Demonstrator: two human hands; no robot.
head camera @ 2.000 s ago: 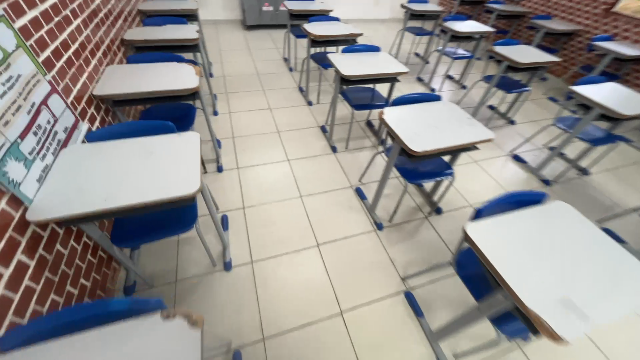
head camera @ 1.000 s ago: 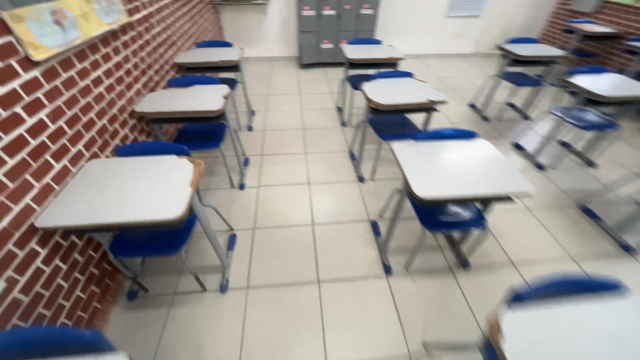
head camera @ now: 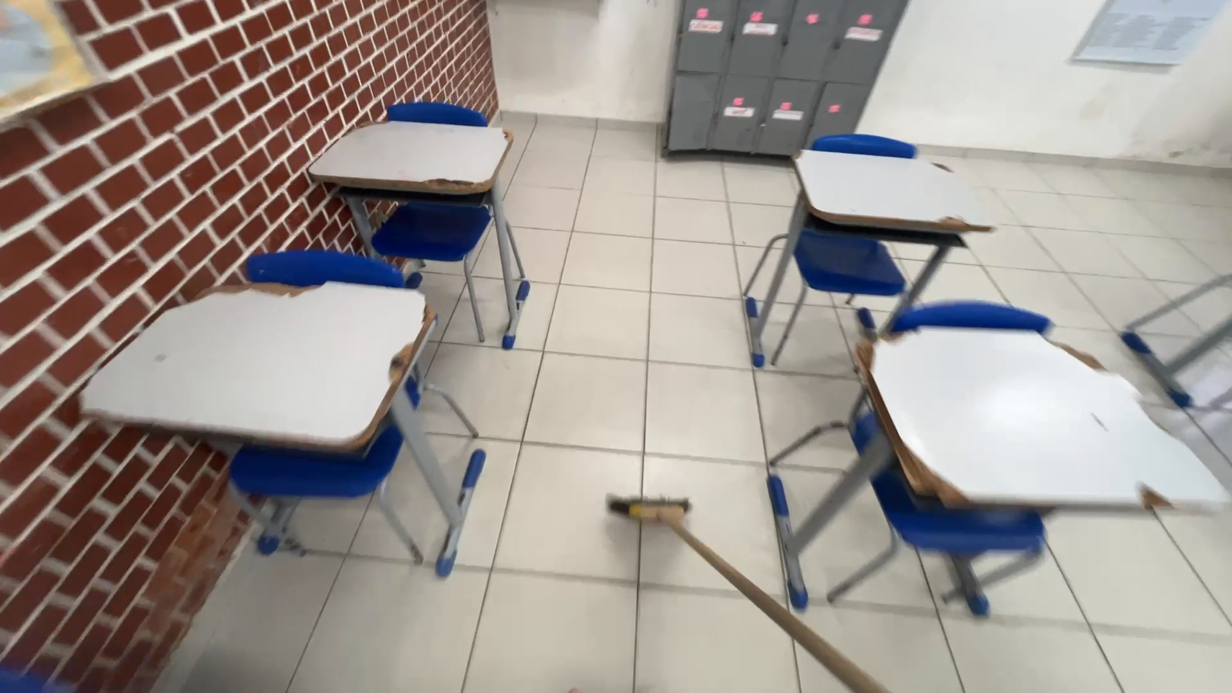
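A push broom with a wooden handle (head camera: 760, 597) reaches into the head view from the bottom edge, right of the middle. Its dark, yellow-marked head (head camera: 650, 508) rests on the pale tiled floor (head camera: 568, 520) in the aisle between two rows of school desks. Neither of my hands can be made out; a tiny skin-toned patch at the bottom edge is too small to tell. What holds the handle's upper end is out of view.
A worn white desk (head camera: 269, 361) with a blue chair (head camera: 318, 472) stands left by the brick wall (head camera: 58, 385). At right is another chipped desk (head camera: 1020, 414). Farther back are a left desk (head camera: 414, 154), a right desk (head camera: 885, 188) and grey lockers (head camera: 780, 77).
The view has moved forward along the aisle towards the lockers. The broom now shows at the bottom; neither earlier frame shows it.
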